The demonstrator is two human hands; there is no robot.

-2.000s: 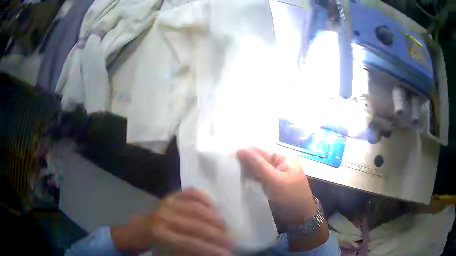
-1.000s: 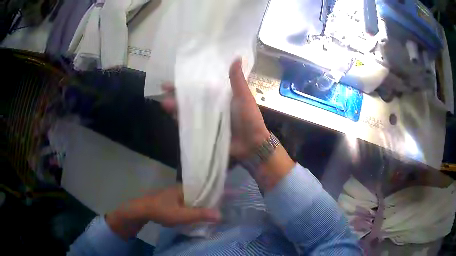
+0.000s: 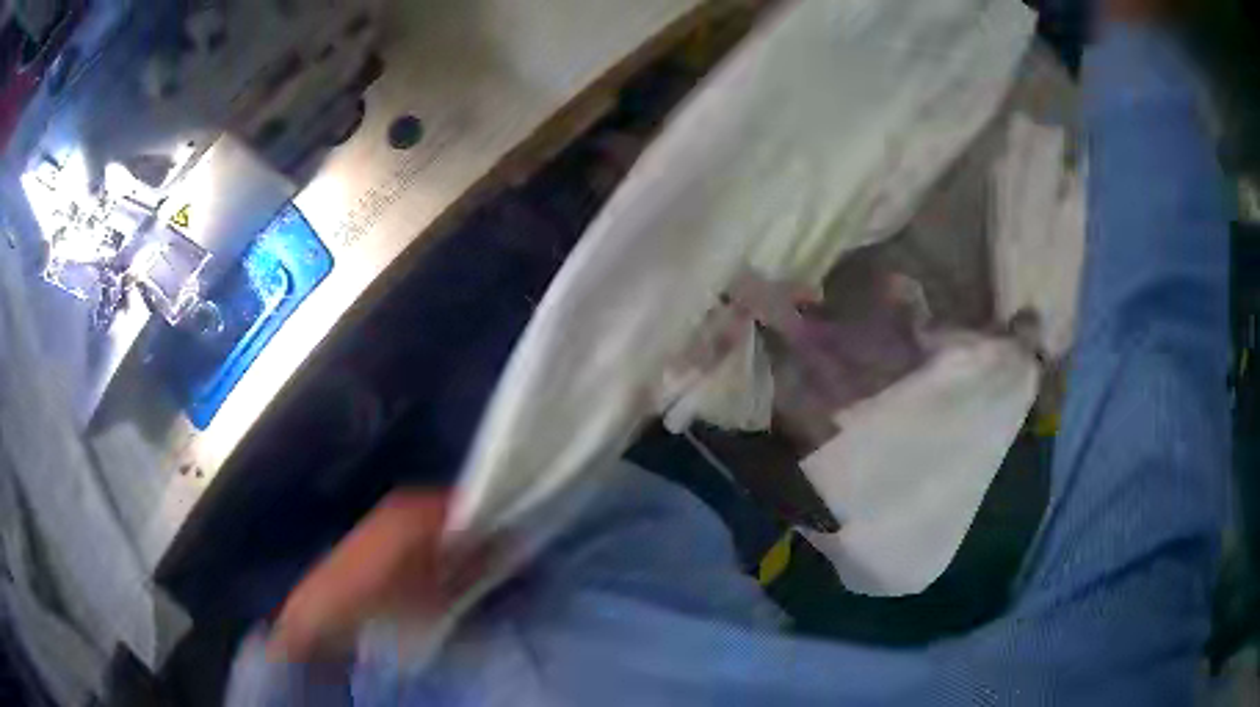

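A long white fabric piece point(image 3: 663, 249) stretches diagonally from the lower left to the top right, over my lap and the bundle. My left hand point(image 3: 373, 573), blurred, is closed on its lower end. My right arm reaches up along the right side. Only a dark sliver of my right hand point(image 3: 1144, 10) shows at the top edge, so its fingers and its hold are hidden. Beneath and beside the fabric is a bundle of white cut pieces point(image 3: 926, 463) with a mauve-grey strip point(image 3: 850, 352) around its middle.
The cream machine table point(image 3: 456, 90) curves along the left, with the brightly lit needle area point(image 3: 131, 235) and a blue front plate point(image 3: 283, 283). White cloth point(image 3: 69, 511) lies at the far left. A yellow piece point(image 3: 777, 558) shows near the green floor.
The view has swung right, so the machine now lies at the left. My hands have moved far apart; my right arm has extended up and right, and the white fabric is spread across the bundle.
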